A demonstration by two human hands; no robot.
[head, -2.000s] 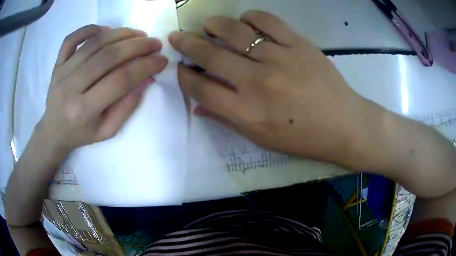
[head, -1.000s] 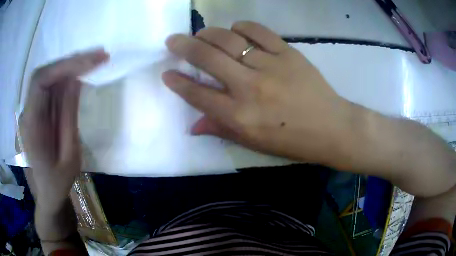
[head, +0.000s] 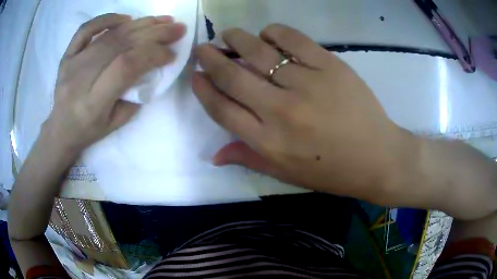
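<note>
A white fabric panel [head: 158, 147] lies across the glossy white table and reaches its front edge. My left hand [head: 109, 76] is on the panel at the upper left, fingers curled on a raised, folded part of the cloth. My right hand [head: 294, 103], with a ring, lies palm down at the panel's right edge, fingertips on the cloth edge and thumb spread toward me. The two hands are apart. The needle and presser foot are not in view. What lies under my right fingers is hidden.
Thread snips [head: 448, 37] lie at the upper right beside a pink-purple object [head: 485, 54]. A pale machine bed [head: 349, 22] with a dark outline is at the top. A brown cardboard box [head: 87, 229] with shiny tape is below the table's left edge. A ruler scale [head: 474, 132] shows at right.
My left hand swung out left, then came back onto the cloth, which now has a raised fold under its fingers. My right hand has stayed at the panel's edge, its thumb now spread.
</note>
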